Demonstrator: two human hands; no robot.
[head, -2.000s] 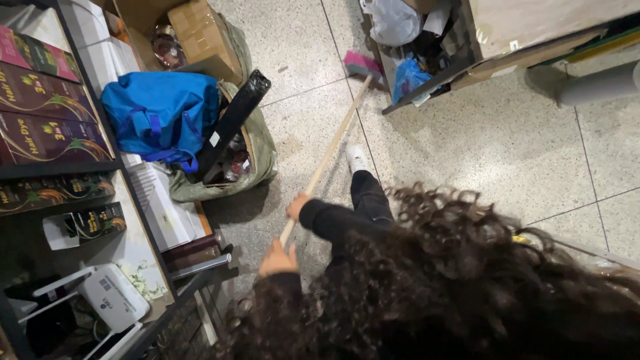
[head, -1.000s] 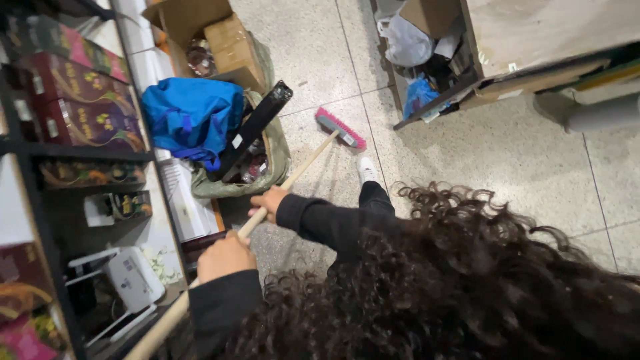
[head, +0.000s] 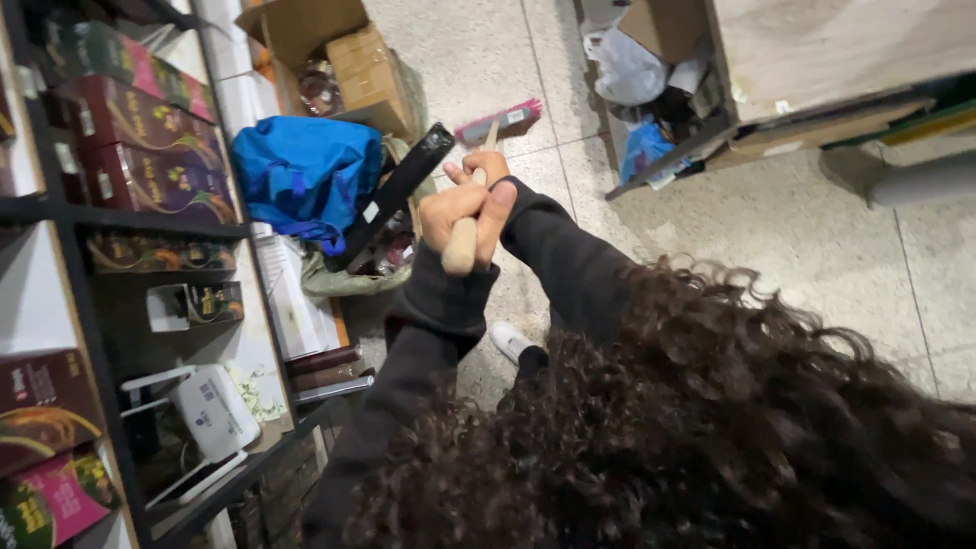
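Observation:
My left hand (head: 456,219) is closed around the rounded end of a wooden broom handle (head: 460,250), which points up toward the camera. Just beyond it, my right hand (head: 482,165) grips the same handle, close to the left one. The broom head (head: 499,123), grey with pink bristles, lies past both hands on the speckled tile floor, close to the tip of a long black box (head: 404,187). Parts of the handle are hidden by my fingers. Both arms wear dark sleeves, and dark curly hair covers the lower right of the view.
A blue bag (head: 305,175), an open cardboard box (head: 286,46) and a sack (head: 354,284) stand left of the broom. Shelves with hair dye boxes (head: 164,179) and a white router (head: 217,412) line the left. A wooden unit (head: 831,57) holding plastic bags (head: 625,69) stands upper right.
My hands, apart on the handle a second ago, are now close together near its end. The broom head has moved across the floor, away from my shoe, and its angle has turned.

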